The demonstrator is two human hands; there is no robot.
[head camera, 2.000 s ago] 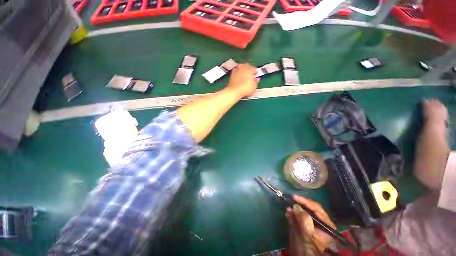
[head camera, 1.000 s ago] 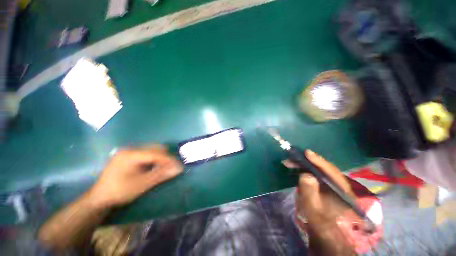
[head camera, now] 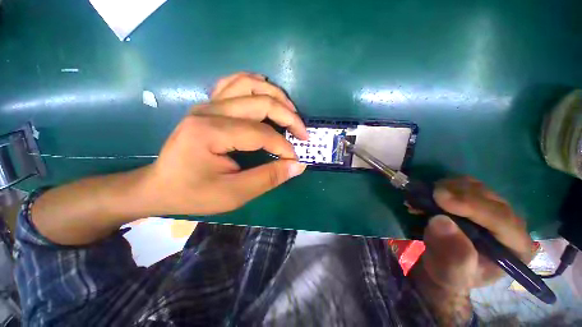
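A phone board assembly [head camera: 381, 142] lies flat on the green mat in front of me, with its dotted keypad area to the left and its pale grey rectangle to the right. My left hand [head camera: 239, 140] is at its left end, with thumb and fingertips on the keypad area. A thin solder wire [head camera: 96, 156] runs from the left to behind that hand; whether the fingers pinch it is hidden. My right hand [head camera: 472, 236] grips the soldering iron [head camera: 440, 207], whose tip touches or hovers over the pads at the board's middle.
A solder reel on its stand [head camera: 22, 153] is at the far left. A white piece, part of the LCD stack [head camera: 124, 14], is cut off at the top left. A round jar [head camera: 565, 133] is at the right edge. The mat's near edge runs below my hands.
The view has moved closer. My left hand has come onto the assembly's keypad end. My right hand has brought the iron tip from beside the assembly to its middle.
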